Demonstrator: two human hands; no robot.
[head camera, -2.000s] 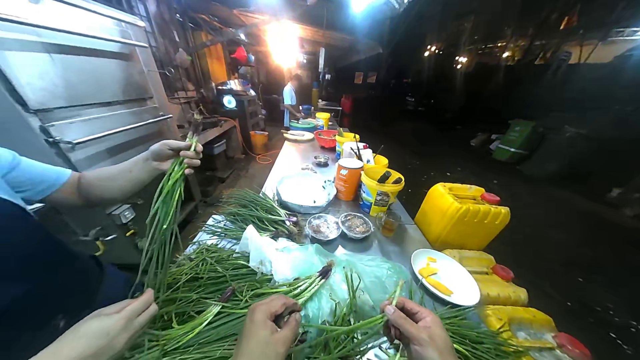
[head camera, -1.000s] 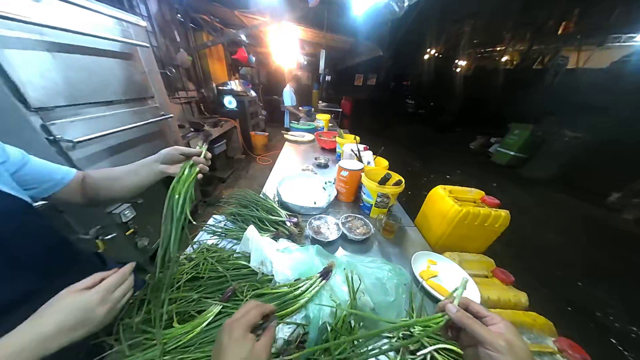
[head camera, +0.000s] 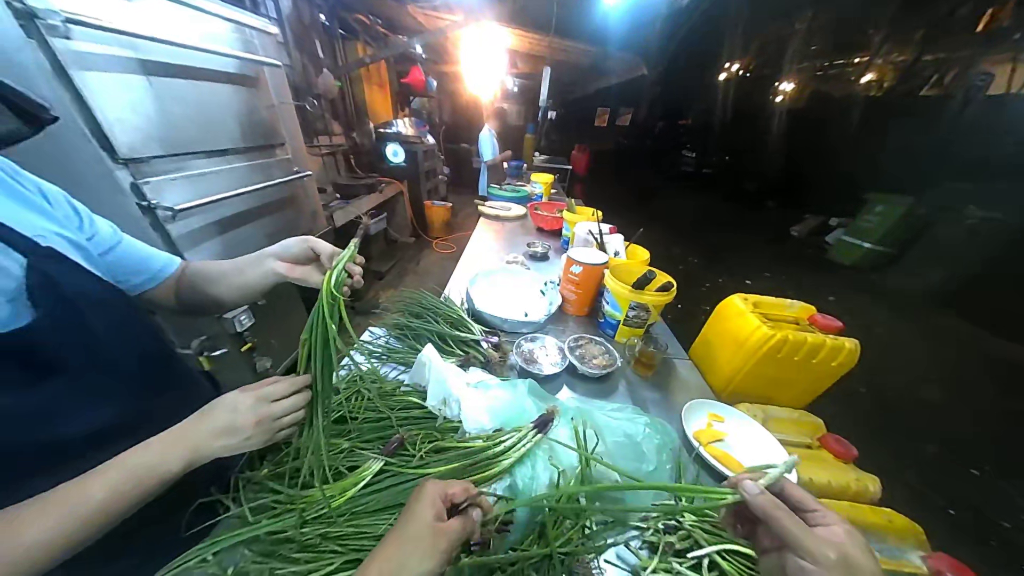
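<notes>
My right hand (head camera: 792, 520), at the lower right, pinches a green onion (head camera: 632, 490) near its pale root end, and its leaves stretch left. At bottom centre my left hand (head camera: 436, 524) has its fingertips closed on something thin and dark at the leaf side; what exactly is unclear. A large pile of green onions (head camera: 368, 424) lies to its left and behind it. Beyond my hands a pale green plastic bag (head camera: 608, 440) lies crumpled. Under my right hand are loose onion stalks (head camera: 688, 544). A co-worker's hands at the left hold up a bunch of green onions (head camera: 324, 344).
A white plate (head camera: 692, 424) with orange-yellow pieces sits at the table's right edge. Behind the bag are two foil bowls (head camera: 540, 354), a glass of liquid (head camera: 645, 356), a round metal pan (head camera: 512, 300) and yellow buckets (head camera: 636, 300). Yellow jerrycans (head camera: 772, 348) stand to the right.
My right hand has moved to the right with the onion's root end, after being nearer my left hand two seconds ago. The co-worker's lower hand has come up to the hanging bunch.
</notes>
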